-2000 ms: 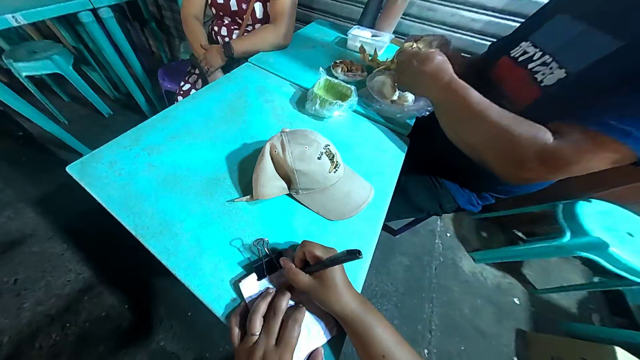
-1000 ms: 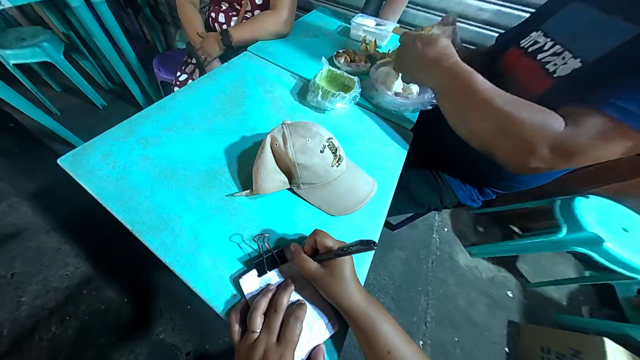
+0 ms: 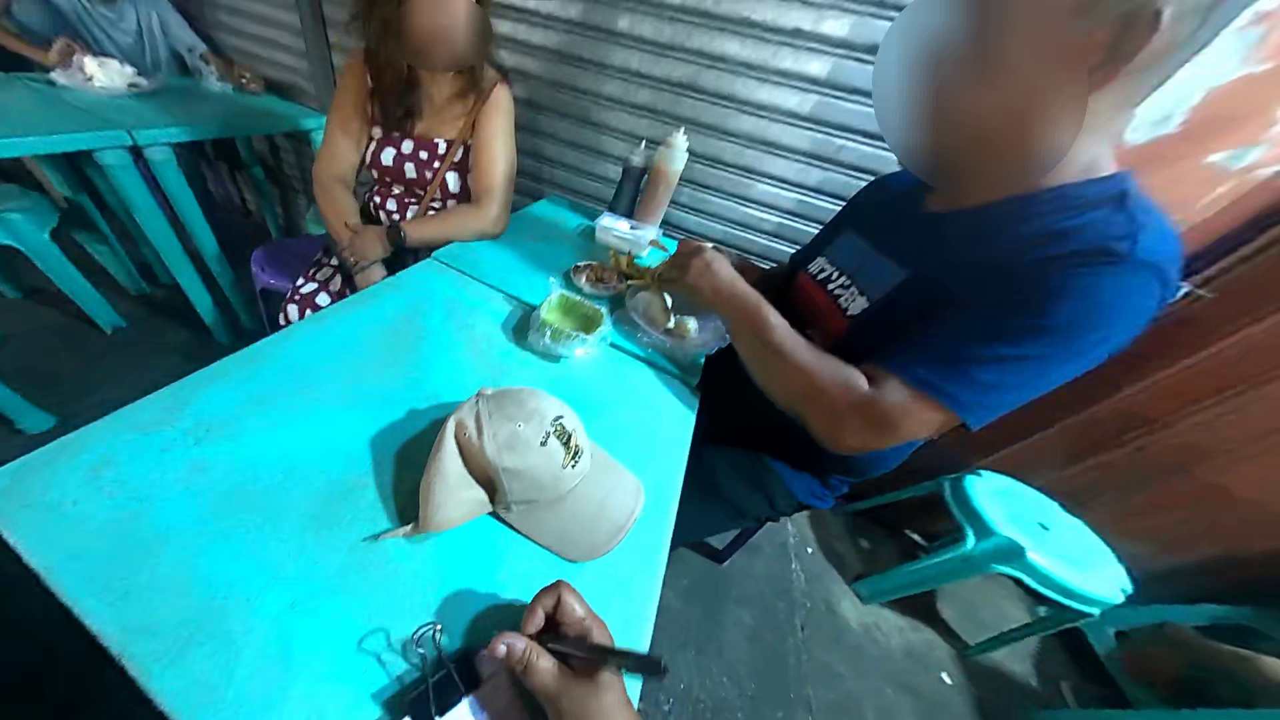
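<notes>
My right hand [image 3: 565, 655] is at the bottom of the view, its fingers closed around a dark pen [image 3: 605, 655]. Beside it a black binder clip [image 3: 432, 685] grips white paper [image 3: 465, 710], of which only a corner shows. My left hand is out of the frame. Just beyond my right hand a beige cap [image 3: 535, 460] with a stitched emblem rests on the turquoise table [image 3: 250, 500], its brim pointing to the right.
A green-filled container in clear plastic [image 3: 570, 320], a bowl of food [image 3: 597, 279], a plastic-covered plate [image 3: 675, 325] and two sauce bottles [image 3: 662, 175] stand farther back. One person eats at the right; another sits behind the table. A turquoise stool [image 3: 1040, 540] is at the right.
The view has tilted up, bringing the seated people and bottles into sight. My left hand, on the paper before, has left the frame. My right hand still holds the pen.
</notes>
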